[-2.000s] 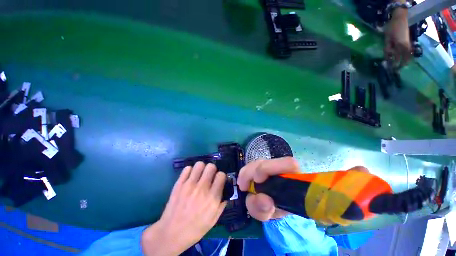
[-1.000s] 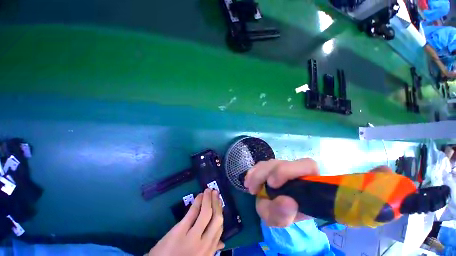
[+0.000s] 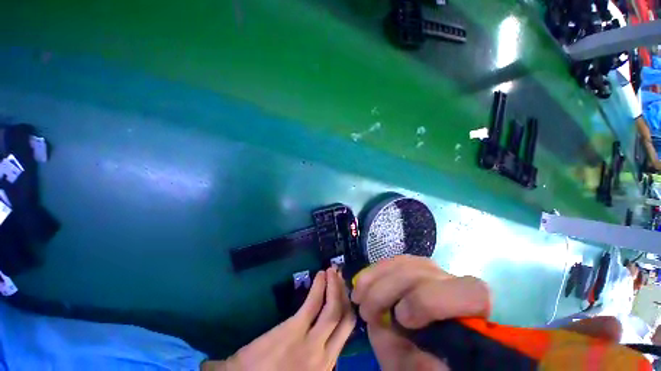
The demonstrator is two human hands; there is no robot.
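A black plastic frame [image 3: 333, 224] lies on the green bench in front of me, one arm pointing left. A small black part with a white piece [image 3: 301, 279] sits at its lower left side. My left hand [image 3: 308, 330] has its fingertips together on the frame by a white patch; whether they pinch something is hidden. My right hand [image 3: 420, 301] holds the orange, yellow and black electric screwdriver [image 3: 507, 344], its front end by the frame, the bit hidden. The round screw dish [image 3: 400, 230] stands just right of the frame, partly filled with dark screws.
A pile of black parts with white pieces [image 3: 29, 196] lies at the left edge. Other black frames [image 3: 509, 156] lie farther along the bench. A white metal upright [image 3: 601, 230] reaches in from the right. Another person's arm [image 3: 645, 138] shows at the far right.
The view has shifted. My left fingertips have drawn together on the frame near my right hand. The screwdriver's rear has swung down towards the lower right, and its front end is closer to the frame.
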